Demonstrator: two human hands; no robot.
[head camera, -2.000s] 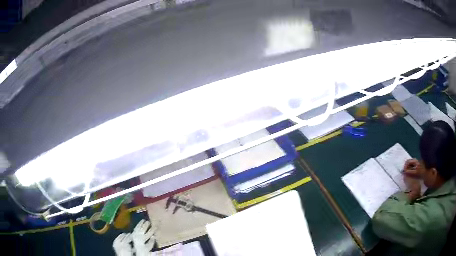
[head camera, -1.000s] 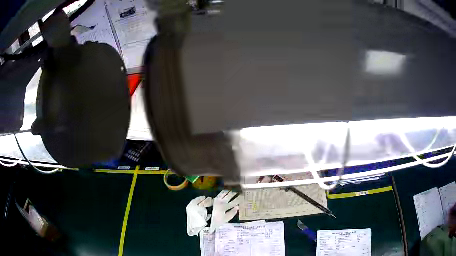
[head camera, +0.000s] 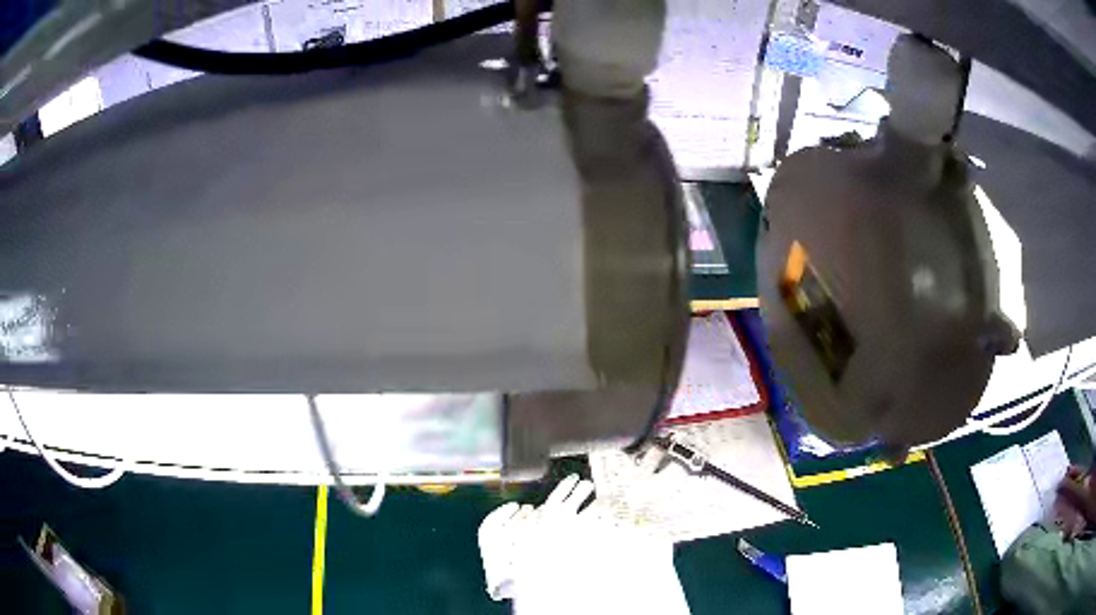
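Note:
No hand of mine shows. Nearest in front, glaring white record sheets (head camera: 595, 571) lie at the bottom middle of the green mat, and a smaller white sheet (head camera: 845, 579) lies to their right. White work gloves (head camera: 500, 547) lie at the left of the larger sheets, partly covered by their glare. A vernier caliper (head camera: 733, 478) lies slanted on a beige drawing (head camera: 637, 487). A blue cutter or marker (head camera: 761, 561) lies between the drawing and the smaller sheet.
A grey lamp housing (head camera: 301, 240) with lit tubes and white wire guards crosses the view. Behind are a red-bordered tray (head camera: 760, 387) and a blue tray (head camera: 787, 408). At right, a coworker's green sleeve (head camera: 1043, 562) is beside open white pages (head camera: 1019, 475). A framed item (head camera: 75, 583) lies lower left.
The view has swung left since the first frame and come lower against the lamp, whose housing end now covers the middle. The sheets' print is now lost in glare.

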